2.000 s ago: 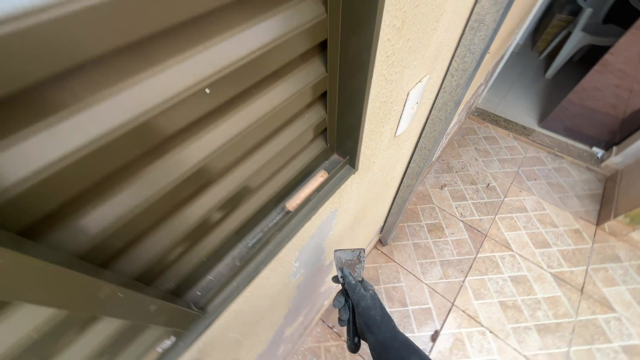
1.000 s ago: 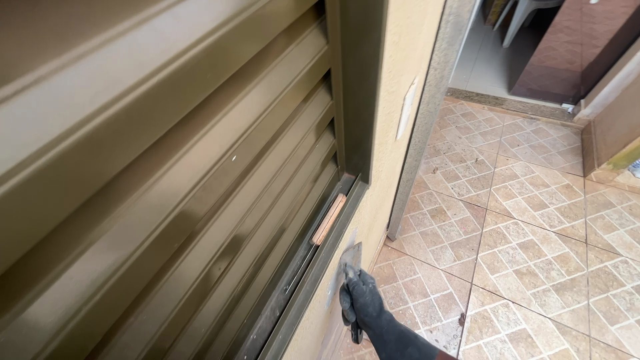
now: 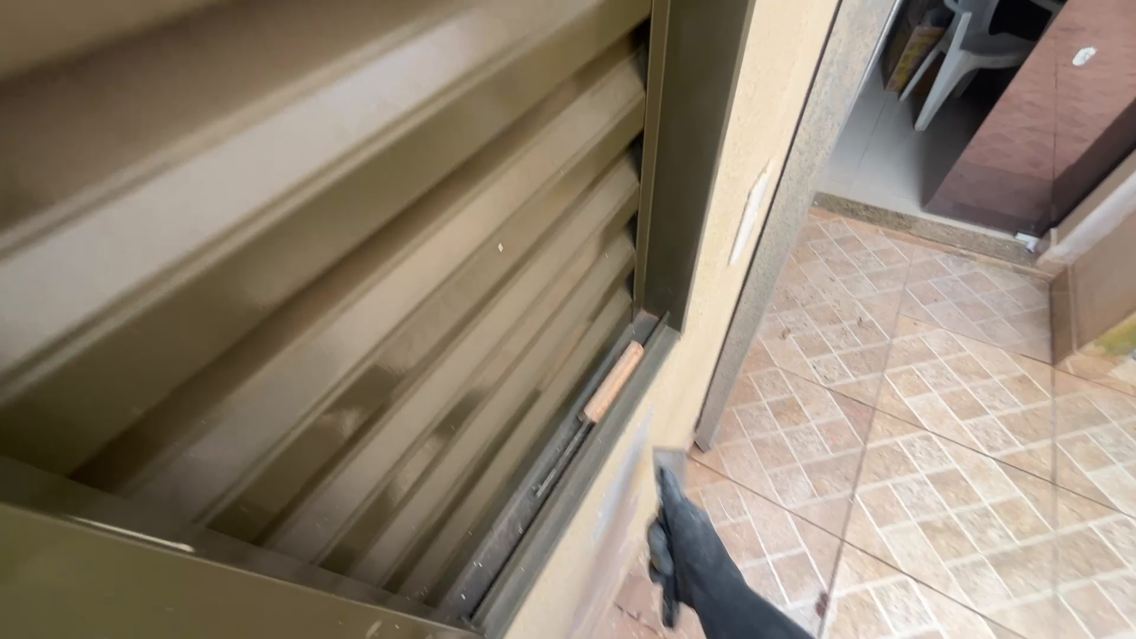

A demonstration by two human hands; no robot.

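Note:
My right hand (image 3: 688, 550), in a black glove, grips a putty knife (image 3: 670, 460) by its dark handle. The knife's flat metal blade points up beside the cream wall (image 3: 657, 390), below the window frame; whether it touches the wall cannot be told. A grey patch (image 3: 617, 488) marks the wall to the left of the blade. In the track of the window sill lies a tool with a wooden handle (image 3: 613, 383) and a thin dark shaft. My left hand is out of view.
A louvered metal shutter (image 3: 399, 266) fills the left side. A white switch plate (image 3: 750, 217) is on the wall, near a stone door jamb (image 3: 799, 177). Patterned floor tiles (image 3: 958, 399) run to a doorway sill (image 3: 923, 226), with a white plastic chair (image 3: 967, 53) beyond.
The putty knife was tilted against the wall one second ago; now its blade stands more upright. The gloved hand still holds it. The view has shifted.

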